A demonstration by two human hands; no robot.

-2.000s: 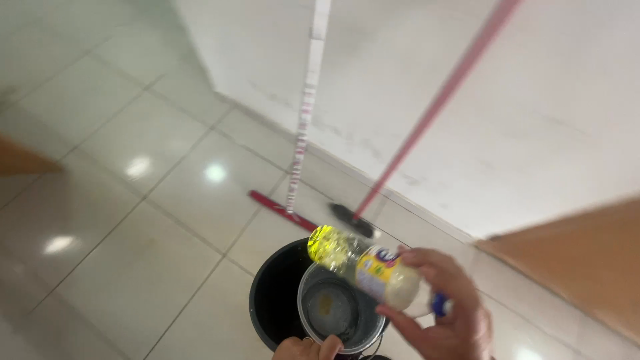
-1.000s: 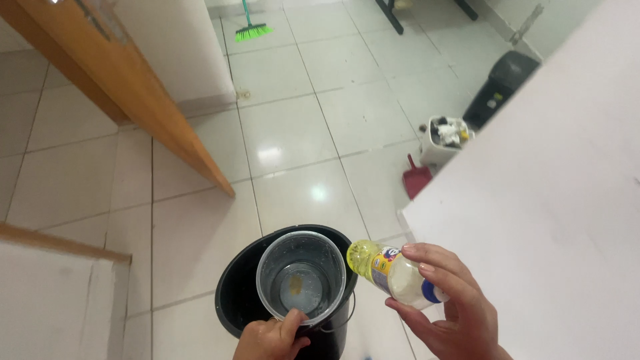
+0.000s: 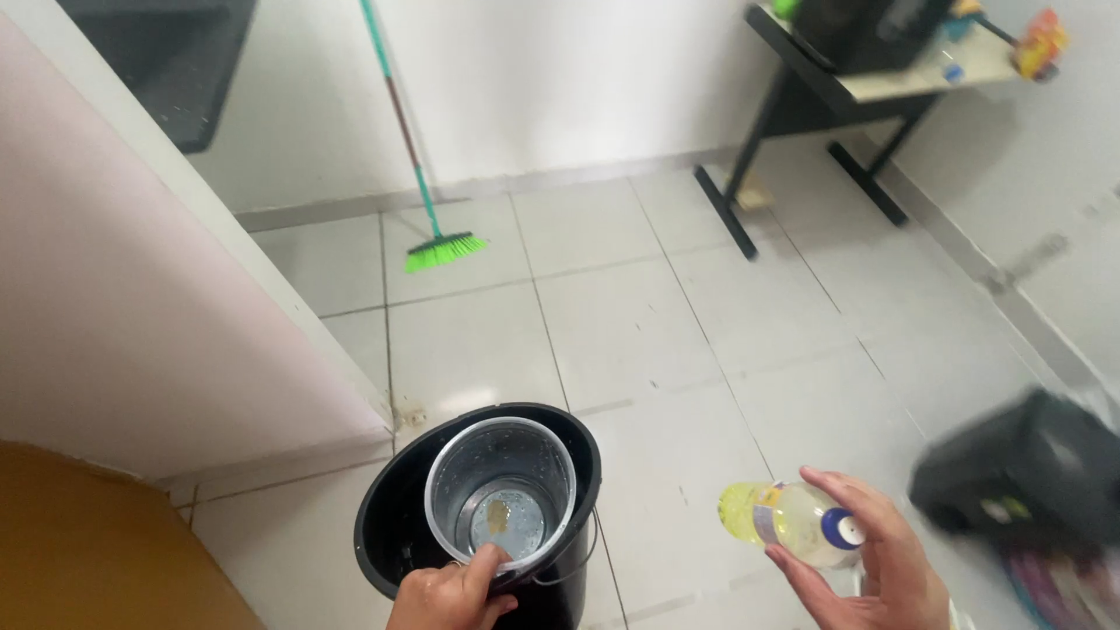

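My left hand [image 3: 457, 588] grips the near rim of a clear plastic container [image 3: 501, 490], with the rim of a black bucket [image 3: 372, 490] right beside it. The container sits inside the bucket's mouth and has a small yellowish patch at its bottom. A wire handle hangs on the bucket's right side. To the right, my right hand [image 3: 862, 551] holds a clear plastic bottle [image 3: 801, 516] of yellow liquid, tilted nearly sideways, with its blue-and-white cap toward my palm. The bottle is apart from the bucket.
A green-bristled broom [image 3: 444, 251] leans on the far wall. At the back right stands a desk [image 3: 927, 87] with dark legs. A blurred black bin [image 3: 1024, 472] is at the right. A wall end [image 3: 219, 289] and an orange-brown panel [image 3: 105, 542] lie left.
My right hand and the bottle have moved right, away from the container. The view has swung to the far wall. My left hand still holds the container at the bucket.
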